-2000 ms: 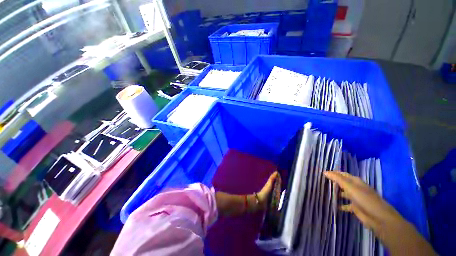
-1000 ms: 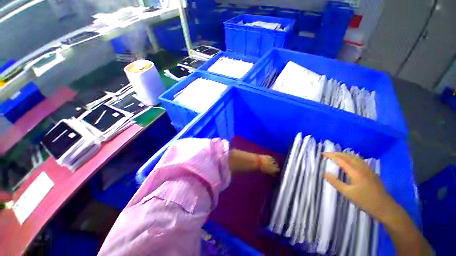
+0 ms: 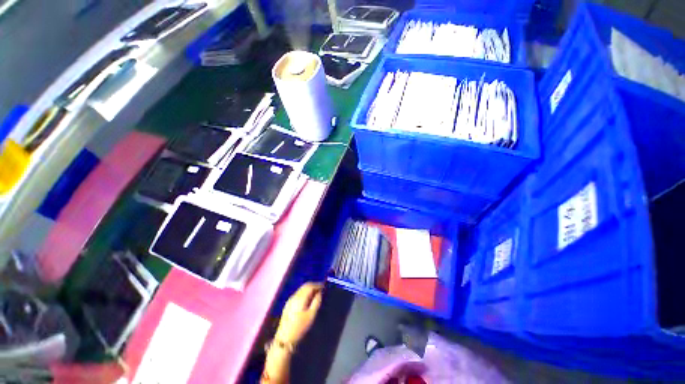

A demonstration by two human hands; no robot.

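My left hand [image 3: 297, 313], with bands at the wrist, is low between the pink bench and a low blue bin. Its fingers are loosely bent near the bin's left edge, and nothing shows in it. My right hand is not in view. The low blue bin [image 3: 369, 294] holds a row of thin grey-white sleeved pieces [image 3: 356, 253] standing on edge at its left. At its right are a red surface [image 3: 413, 291] and a white sheet [image 3: 416, 253]. Stacks of black tablets with white foam [image 3: 199, 238] lie on the bench.
A blue bin of upright white sleeves [image 3: 443, 155] stands behind the low bin. Tall blue bins [image 3: 578, 217] rise at the right. The pink bench [image 3: 279, 268] carries a paper form [image 3: 174, 346]; a white roll [image 3: 306, 97] stands on the green mat.
The view has turned left and down, away from the large bin of sleeves. My left hand has left that bin and is beside the bench; my right hand has gone out of view.
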